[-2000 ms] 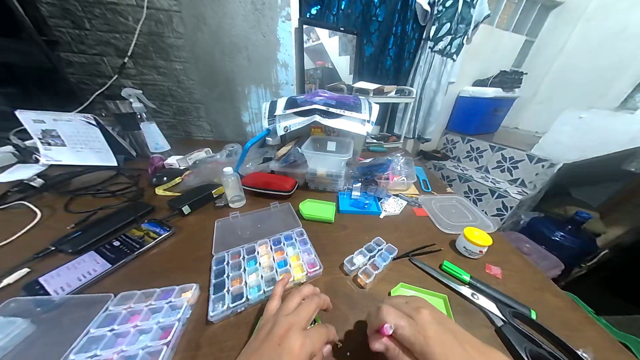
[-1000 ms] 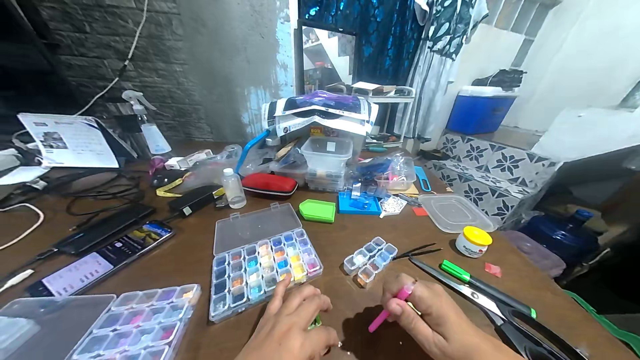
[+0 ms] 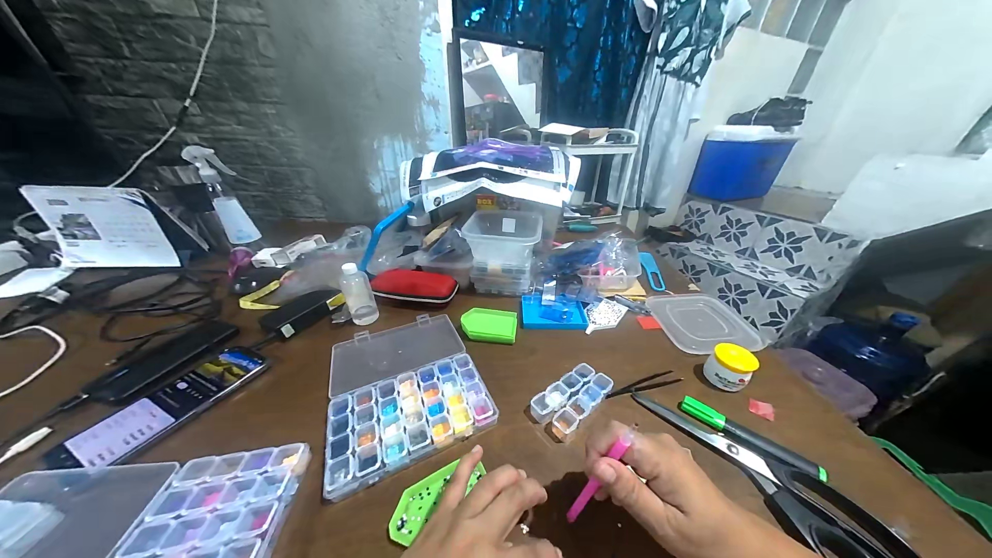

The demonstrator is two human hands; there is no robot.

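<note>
My right hand (image 3: pixel 659 480) grips a slim pink pen-like tool (image 3: pixel 601 477), tilted, its lower end near the brown table. Beside it at the left, my left hand (image 3: pixel 488 515) lies over the right part of a green plastic tray (image 3: pixel 422 500) that holds small dark and light beads; the fingers are spread, and whether they press on the tray is hidden. Behind the left hand stands an open clear bead organizer (image 3: pixel 411 418) with colored contents in its compartments. A small cluster of clear lidded compartments (image 3: pixel 572 399) lies behind my right hand.
Large scissors (image 3: pixel 744 457) and a green-capped marker (image 3: pixel 756 438) lie at the right, near a yellow-lidded jar (image 3: pixel 731 367) and black tweezers (image 3: pixel 643 384). A second organizer (image 3: pixel 225 504) and a phone (image 3: pixel 159 407) are at the left. Another green tray (image 3: pixel 489 325) sits farther back.
My right hand has turned and lifted, so the pink tool shows more fully. The green tray under my left hand is more exposed; a green tray edge seen by the right hand earlier no longer shows there.
</note>
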